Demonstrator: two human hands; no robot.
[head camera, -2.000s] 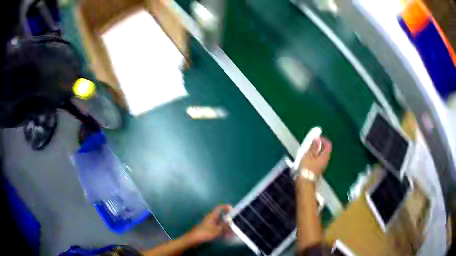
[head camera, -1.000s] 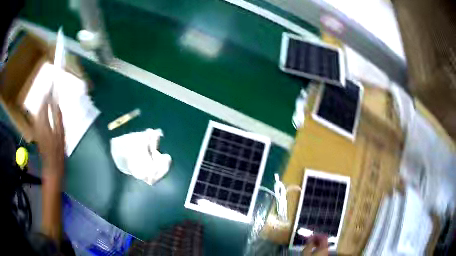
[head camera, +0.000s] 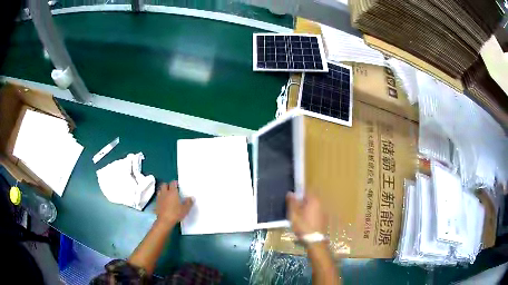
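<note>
A white sheet-like rectangle (head camera: 216, 183) lies flat on the green bench in front of me; whether a panel is under it is hidden. My left hand (head camera: 171, 205) is at its left edge, fingers apart, the thumb on the white surface. My right hand (head camera: 306, 218) grips the lower right edge of a solar panel (head camera: 275, 172). This panel is tilted and slightly blurred, its dark face showing, beside the white rectangle's right edge. Two more solar panels lie face up at the back, one (head camera: 289, 52) overlapping the other (head camera: 327, 92).
A crumpled white cloth (head camera: 127, 181) and slim pale tool (head camera: 106, 150) lie left. Further left are an open carton (head camera: 62, 111) with white sheets and a yellow-capped bottle (head camera: 42, 208). Flattened cardboard (head camera: 345, 189) lies right, beside packed panels (head camera: 440, 217). Clear bag material (head camera: 278, 264) is near me.
My left hand has come from the carton to the white rectangle, which now shows where a dark panel face was. My right hand has raised the near right panel and brought it left.
</note>
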